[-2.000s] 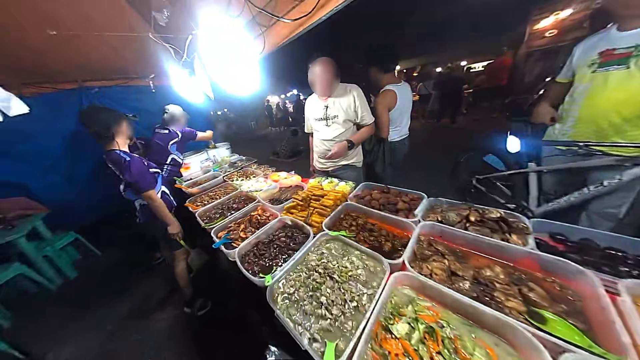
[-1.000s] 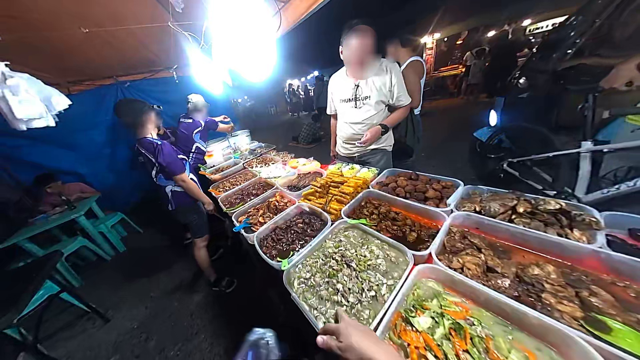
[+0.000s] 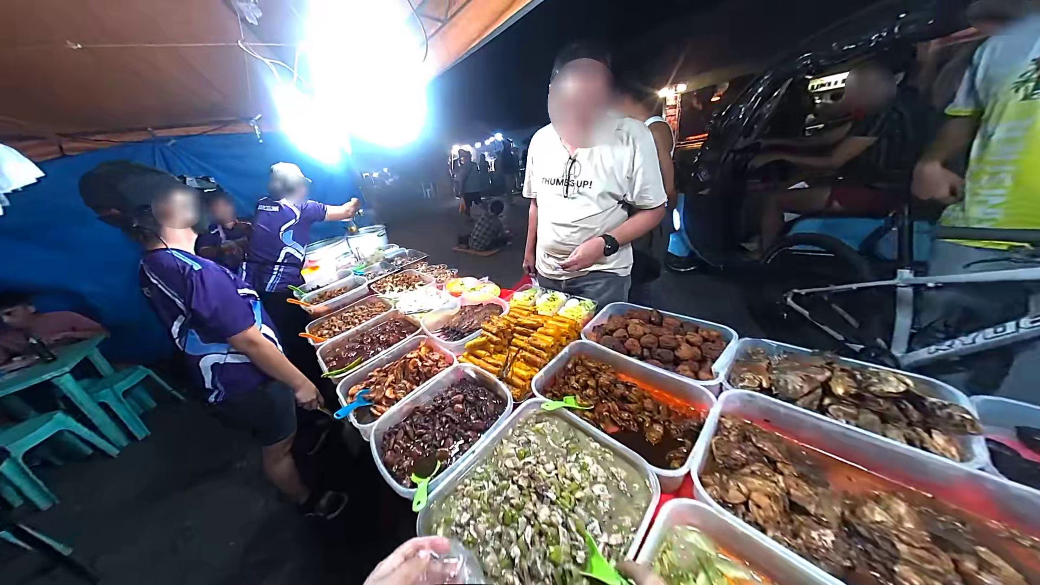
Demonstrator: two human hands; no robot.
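Observation:
At the bottom edge, my left hand (image 3: 404, 562) holds a clear plastic bag (image 3: 457, 564) beside the near corner of a tray (image 3: 422, 520) of pale green and white chopped food. My right hand (image 3: 642, 574) shows only its fingertips, closed at a green plastic spoon (image 3: 600, 561) over that tray's near side; the rest of the hand is out of view. Right of the spoon is a tray (image 3: 684, 505) of sliced vegetables. Dark stewed meat fills the tray (image 3: 443, 422) to the left, with a light green spoon handle (image 3: 422, 486) at its rim.
More trays hold yellow fried rolls (image 3: 516, 345), brown balls (image 3: 662, 341) and fish (image 3: 853, 394). A person in a light shirt (image 3: 597, 195) stands across the table; people in purple shirts (image 3: 213, 325) stand at left. A bicycle (image 3: 906, 317) is at right, green stools (image 3: 49, 447) at left.
A hand that reached to the near edge of the green-and-white food tray is now at the green spoon. My left hand has come into view with the plastic bag. The view has turned somewhat.

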